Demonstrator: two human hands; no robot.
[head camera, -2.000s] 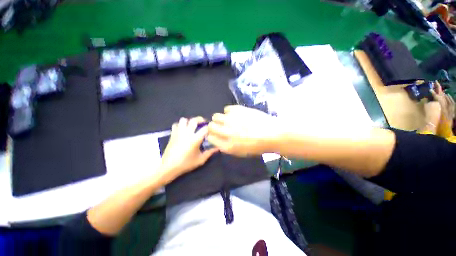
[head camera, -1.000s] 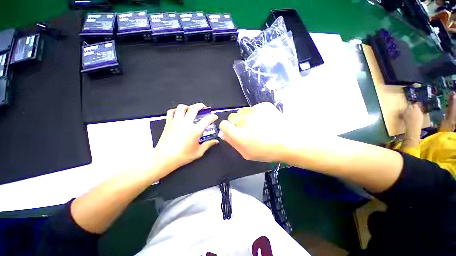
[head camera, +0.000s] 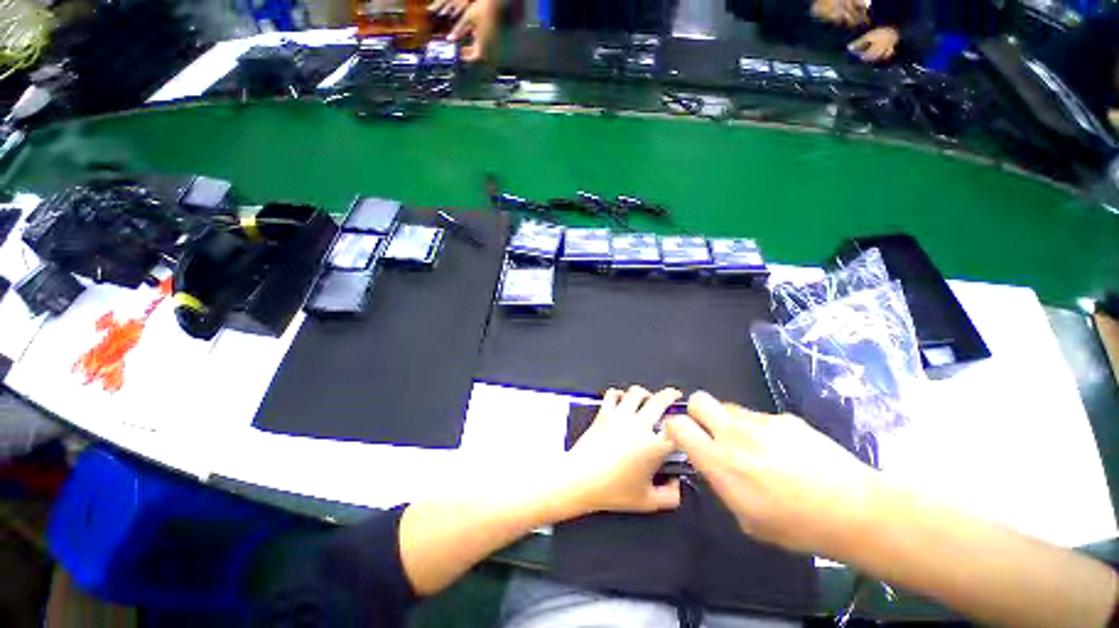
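A dark electronic unit (head camera: 676, 461) with a pale label lies mostly hidden between my hands over the small black foam mat (head camera: 749, 555) at the front. My left hand (head camera: 622, 451) holds it from the left, fingers over its far edge. My right hand (head camera: 751, 464) is at its right side, fingertips at the unit; whether they pinch a small part is hidden. Several labelled units (head camera: 636, 250) stand in a row on the larger black mat (head camera: 614, 341), with one more in front.
A clear plastic bag (head camera: 847, 350) of leads and an open black bin (head camera: 933, 301) lie right. Another mat (head camera: 380, 380) with units, a black roll-like item (head camera: 203, 276) and orange-red parts (head camera: 113, 347) are left. A person's hand (head camera: 476, 27) shows across the green conveyor (head camera: 368, 153).
The view has tilted up and turned left, so the far side of the conveyor and the left end show. My hands stay together at the unit.
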